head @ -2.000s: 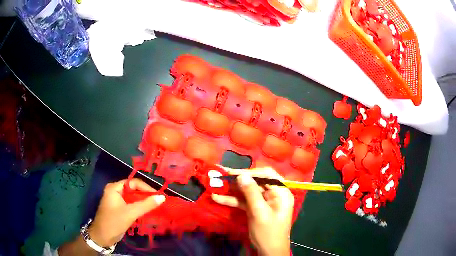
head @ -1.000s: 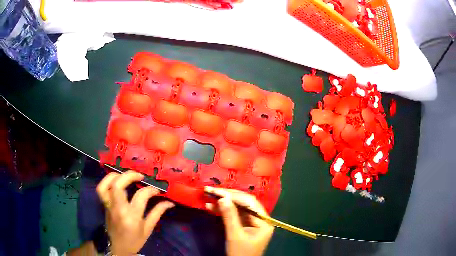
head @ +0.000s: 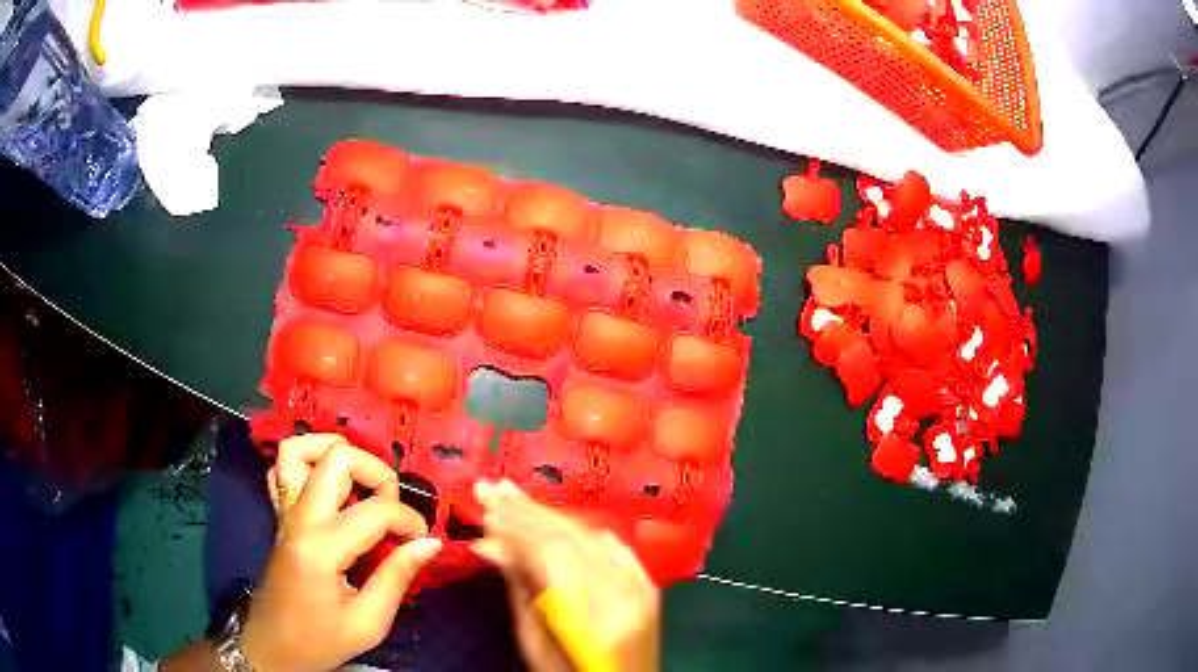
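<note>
The red moulded sheet (head: 526,315) lies on the dark green tabletop with rows of rounded pads. It has one open hole in its middle and gaps at its near edge. My left hand (head: 339,545) pinches the sheet's near-left edge between thumb and fingers. My right hand (head: 565,571) is blurred, its fingertips at the near edge just right of my left hand. The yellow handle (head: 576,630) of the tool shows across my right hand; its tip is hidden. The near edge is partly hidden by both hands.
A pile of loose red pieces (head: 926,328) with white patches lies right, one separate piece (head: 812,197) beside it. An orange perforated basket (head: 920,99) stands on white covering (head: 631,66). A clear bottle (head: 63,125) and white scrap (head: 180,151) are upper left. The curved table edge runs nearest me.
The view has shifted, so the sheet, pile and basket show farther left and higher than at first. The right hand has turned, and the yellow handle now points toward me instead of right.
</note>
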